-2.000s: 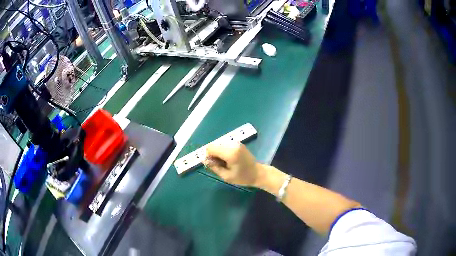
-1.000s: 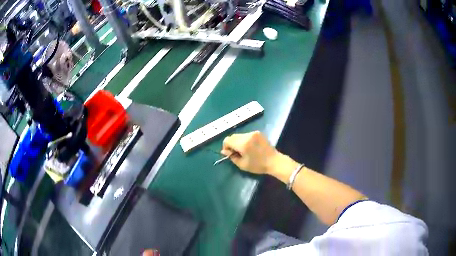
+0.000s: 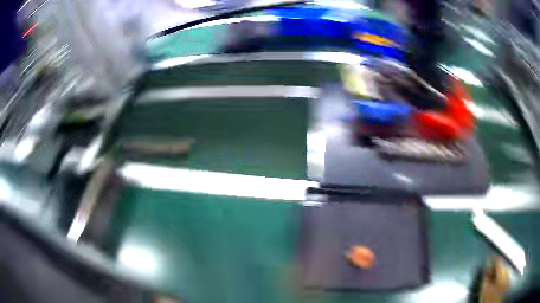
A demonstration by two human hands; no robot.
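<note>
The whole view is blurred. The black tray (image 3: 391,228) lies at lower centre right with a small orange-red pile (image 3: 362,257) on it. Behind it, a carrier strip (image 3: 423,150) lies on the dark base plate (image 3: 355,168), in front of the red bin (image 3: 447,118). My right hand (image 3: 494,283) is a cut-off blur at the lower right, just below the white power strip (image 3: 500,239); its fingers and any tool cannot be made out. A tiny skin-coloured blur at the bottom edge, left of centre, may be my left hand, but this is unclear.
A small blue bin (image 3: 382,111) stands beside the red bin, with larger blue bins (image 3: 314,22) behind. Pale rails (image 3: 219,180) cross the green surface (image 3: 207,237). Blurred machine parts (image 3: 77,142) and a dark strip-like bundle (image 3: 103,207) are at the left.
The view has swung left, so tray, base plate and bins now appear farther right. My right hand and the power strip have shifted to the lower right edge. The orange-red pile is fully visible.
</note>
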